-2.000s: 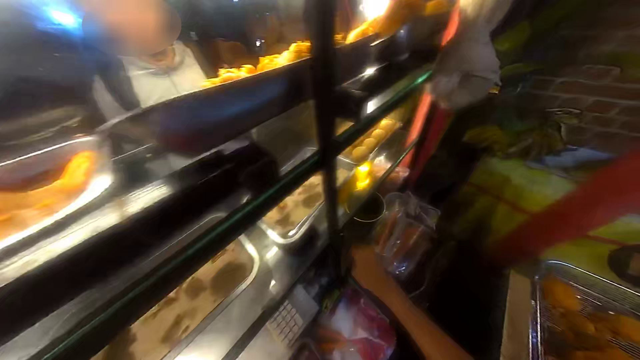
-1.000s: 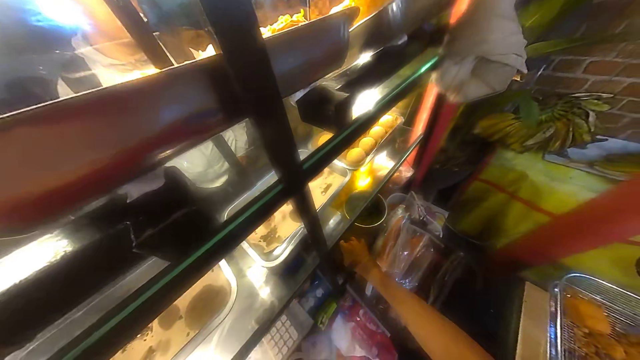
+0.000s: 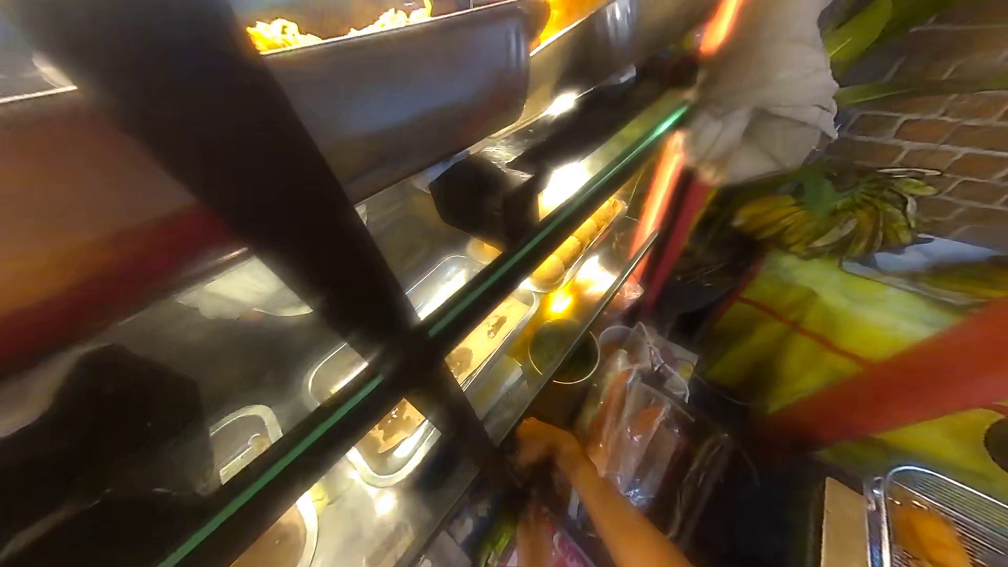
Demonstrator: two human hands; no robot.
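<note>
My right hand (image 3: 547,445) reaches in from the bottom, low in the middle of the view, at the edge of a glass-shelved display counter. Its fingers are bent and blurred; what they touch is too dark to tell. Just left of that forearm, part of what looks like my left hand (image 3: 535,535) shows at the bottom edge, over a pink packet (image 3: 568,549). Clear plastic bags (image 3: 642,429) with reddish contents lie right of the right hand. A round dark container (image 3: 564,351) stands beyond it.
A black frame bar (image 3: 315,205) and a glass shelf edge (image 3: 480,287) cross the view. Metal trays (image 3: 394,465) of food lie behind. A wire basket (image 3: 882,504) is at the lower right, bananas (image 3: 835,216) hang by the brick wall, and a red post (image 3: 906,386) slants inward.
The view has shifted closer to the counter. A second hand now shows at the bottom edge beside the right forearm. The right hand's fingers, spread one second ago, are now bent.
</note>
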